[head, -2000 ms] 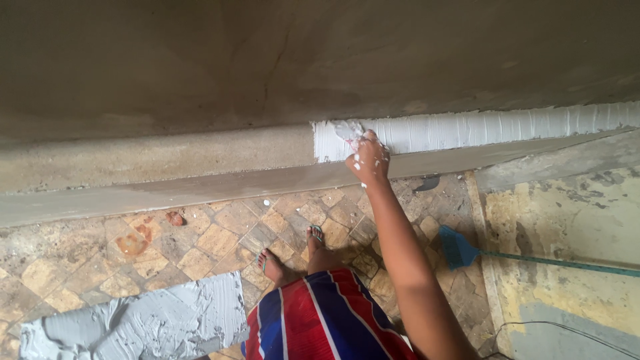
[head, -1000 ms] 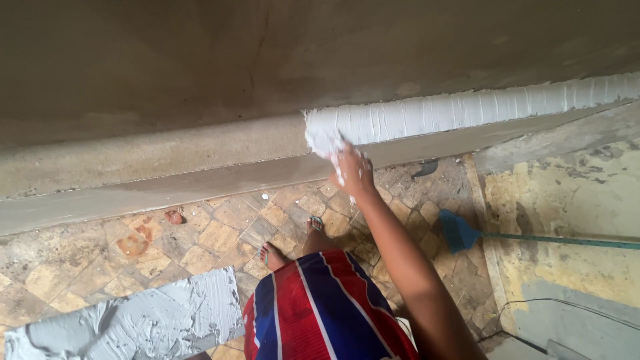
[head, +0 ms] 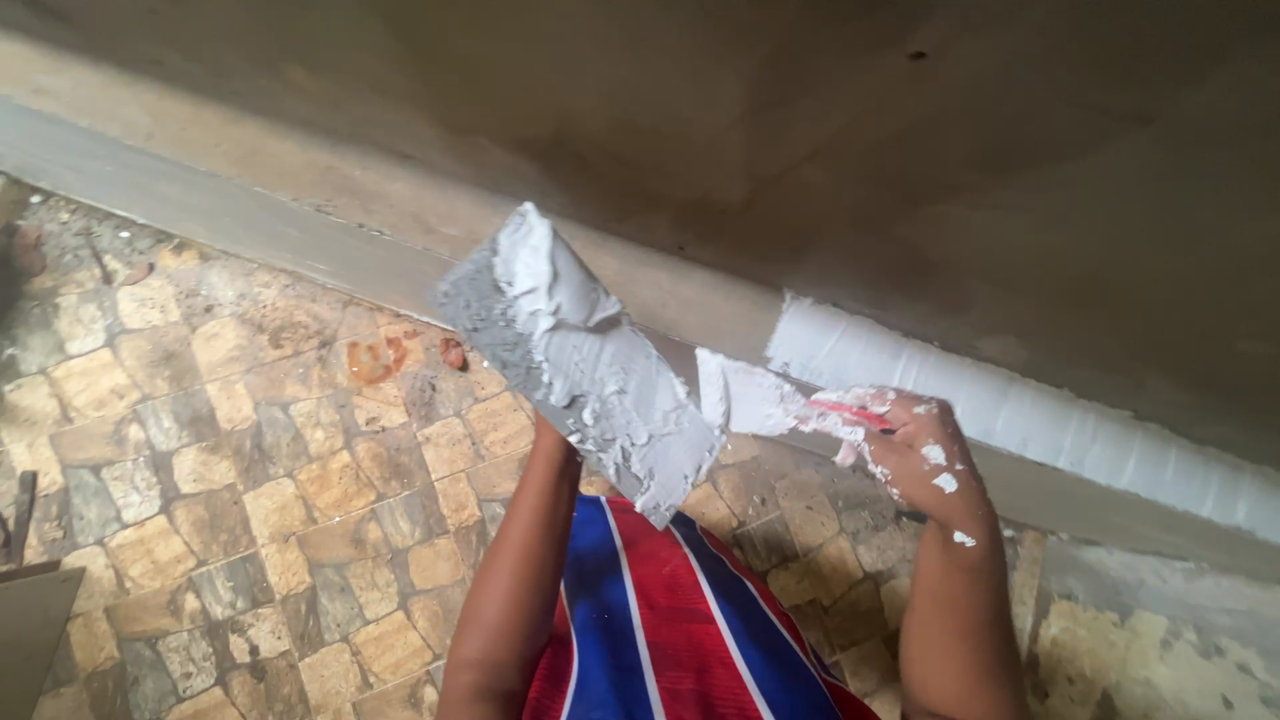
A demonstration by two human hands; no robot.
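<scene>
My right hand (head: 915,445), spotted with white compound, grips a putty knife (head: 765,398) by its red handle; white compound coats the blade. That blade is close to the right edge of a wide metal plastering trowel (head: 590,370), loaded with thick white compound; whether they touch is unclear. The trowel rests over my left hand, which its plate hides; only my left forearm (head: 515,580) shows below it. Behind my right hand, a band of white compound (head: 1000,400) with cross ridges covers the right part of the ledge. Left of it the ledge (head: 690,290) is bare.
A dark, smooth wall (head: 850,150) rises above the ledge. Below lies a floor of tan and grey stone tiles (head: 330,485), with a reddish lump (head: 453,353) near the ledge's base. A flat panel (head: 35,620) pokes in at the lower left.
The loaded trowel has come up from the lower left to the middle, in front of the ledge. My right hand has left the ledge, and its putty knife is now beside the trowel.
</scene>
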